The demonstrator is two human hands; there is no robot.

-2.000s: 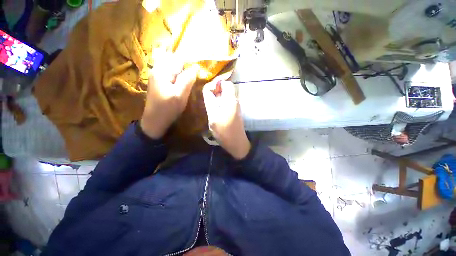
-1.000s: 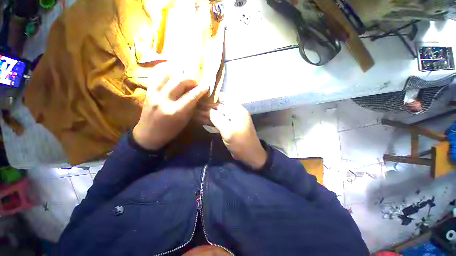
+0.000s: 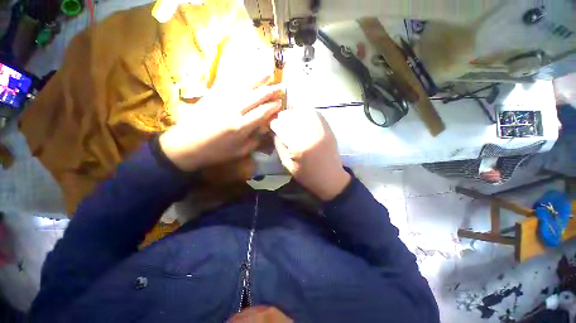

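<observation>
The mustard-brown cloth (image 3: 107, 94) is heaped on the white table left of the needle, partly lost in the lamp glare. My left hand (image 3: 218, 126) lies over the cloth with its fingers pointing right and grips its edge. My right hand (image 3: 309, 145) is closed at the same edge, its fingertips close to the left ones. A narrow brown strip of the cloth runs up from the fingers toward the presser foot and needle (image 3: 278, 53). The exact grip of the fingertips is hidden by glare.
The cream sewing machine (image 3: 480, 38) spans the upper right. Under its arm lie black-handled shears (image 3: 384, 107) and a tan strip (image 3: 404, 76). A phone (image 3: 14, 85) is at far left. A control panel (image 3: 520, 124) is at the table's right end. A wooden stool (image 3: 518, 230) stands lower right.
The view has shifted, bringing the needle area back into the picture. My left hand has turned flatter, fingers now pointing right. My right hand has moved up toward the needle with the cloth edge.
</observation>
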